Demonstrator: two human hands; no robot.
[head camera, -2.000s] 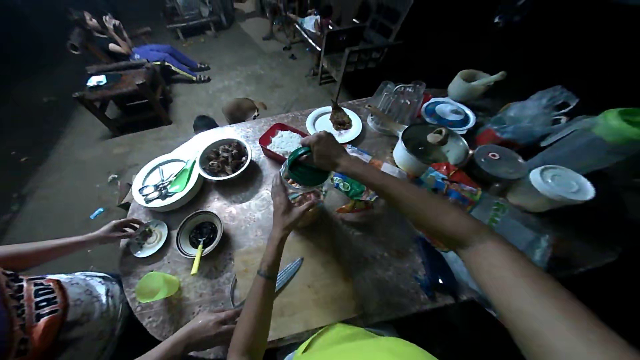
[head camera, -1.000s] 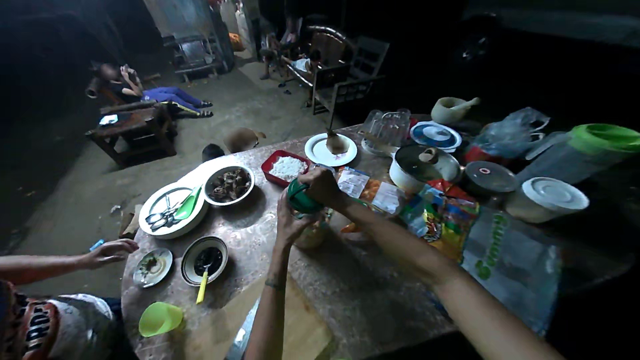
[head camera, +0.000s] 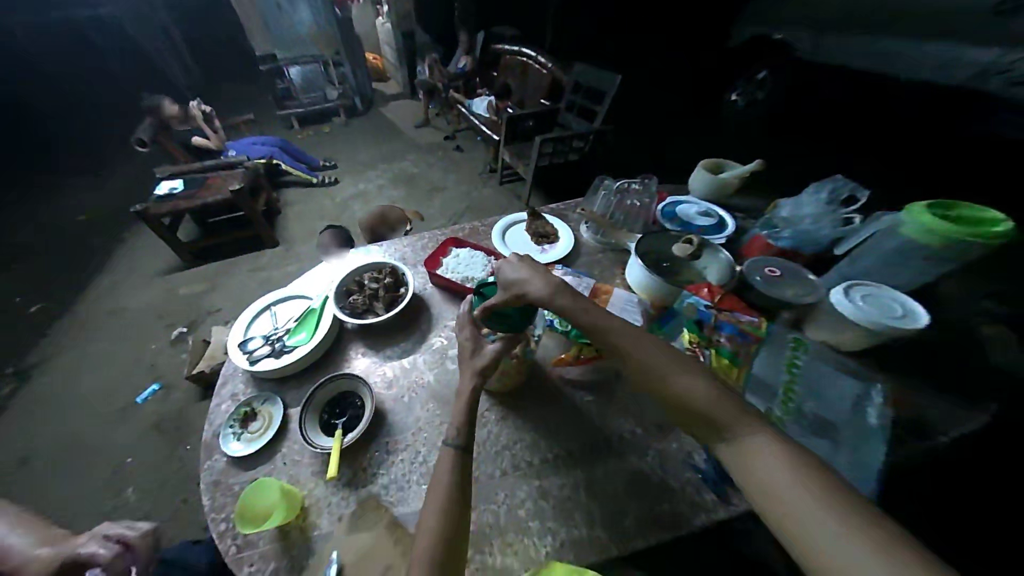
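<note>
A jar (head camera: 506, 376) with a green lid (head camera: 506, 314) stands on the stone-like tabletop (head camera: 552, 480). My right hand (head camera: 524, 284) grips the green lid from above. Around the upper part of the jar, just under the lid, is my left hand (head camera: 480, 348). Plastic packets (head camera: 600, 300) lie just right of the jar. Behind my hands is a red container of white rice (head camera: 466, 266), with a white plate holding a piece of browned food (head camera: 542, 229) beyond it. The jar's contents are mostly hidden by my hands.
Left are a bowl of meat (head camera: 372, 292), a plate with spoons (head camera: 280, 332), a bowl of dark sauce (head camera: 340, 414) and a yellow-green cup (head camera: 268, 506). Right are a pot (head camera: 676, 268), lidded containers and a pitcher (head camera: 912, 248). Another person's hand (head camera: 116, 548) shows at lower left.
The other person's hand, earlier by the small plate, has drawn back to the lower left. My hands stay at the jar and its green lid. The view has shifted, leaving the cutting board mostly out.
</note>
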